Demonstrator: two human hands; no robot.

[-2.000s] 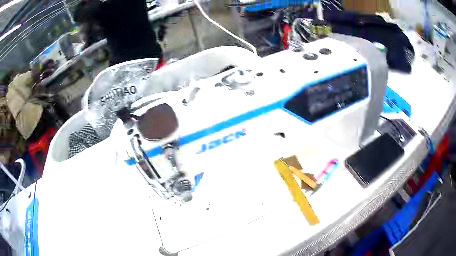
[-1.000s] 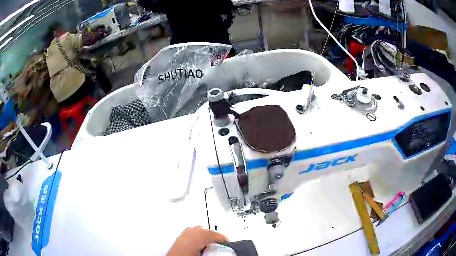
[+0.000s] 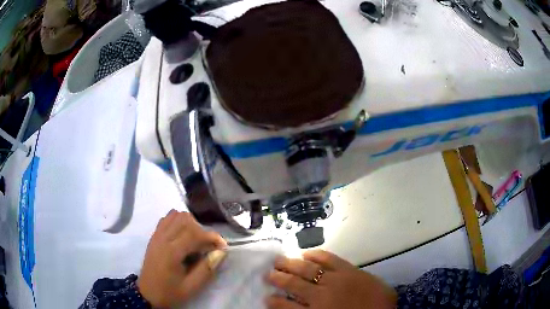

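Observation:
White fabric [image 3: 244,274] lies on the machine bed below the needle area, between my hands, its far edge near the presser foot. My left hand [image 3: 178,259] is on its left edge, fingers bent and pinching it, with a pale yellowish cap on one digit and a small dark patch beside it. My right hand [image 3: 328,282], with a gold ring, lies over the right part of the fabric, fingers pointing left. The white sewing machine head [image 3: 386,78] is above them, with a lit area beside the presser foot. The needle tip is hidden or too small to tell.
A brown oval pad [image 3: 286,63] is on the machine head. Right of the bed are a yellow-brown strip [image 3: 467,211], a wooden-handled tool [image 3: 479,188] and a pink and blue tool [image 3: 505,192]. A black phone [image 3: 538,196] is at the right edge. A checked cloth [image 3: 119,55] lies behind left.
The view has moved closer to the machine head. Both hands are now in view on white fabric; one second ago only part of one hand showed at the bottom edge, with white and dark material.

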